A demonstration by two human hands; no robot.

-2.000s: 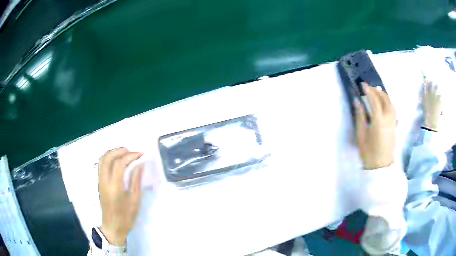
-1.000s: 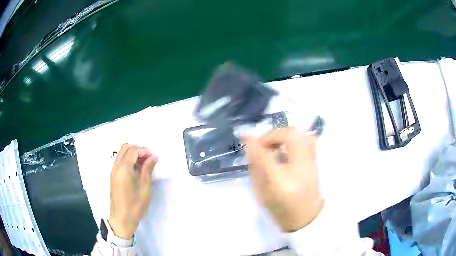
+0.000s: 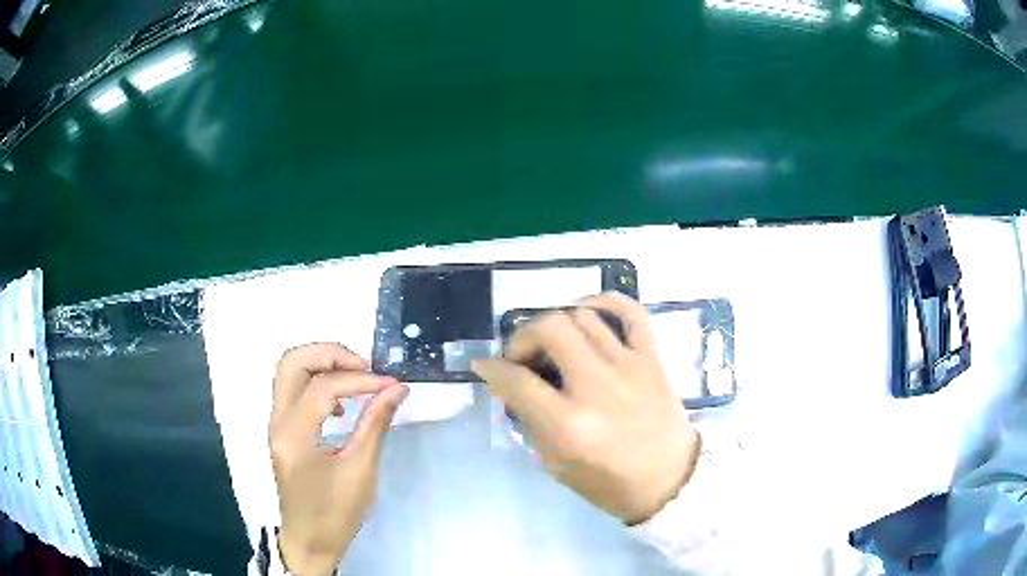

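A black phone frame [image 3: 434, 304] lies flat, its dark square patch at the left part of its window. My left hand [image 3: 338, 433] is at its lower left corner, thumb and index fingertip pinched on what looks like a whitish clear bag [image 3: 434, 403] below the frame. My right hand [image 3: 597, 405] covers the frame's lower right part, its thumb at the frame's lower edge. A second, shiny frame [image 3: 712, 354] lies partly under my right hand and overlaps the first; clear film shows at its right end. Whether the first frame is inside a bag is unclear.
Several unbagged frames [image 3: 929, 304] are stacked at the right on the white bench cover [image 3: 811, 450]. The green belt [image 3: 451, 135] runs beyond it. A white board with holes [image 3: 34, 428] stands at the left. Another person's sleeve [image 3: 997, 450] is at the right edge.
My right hand has brought a dark frame from the right-hand stack to the middle, beside my left hand. The shiny frame now lies further right. The view has shifted.
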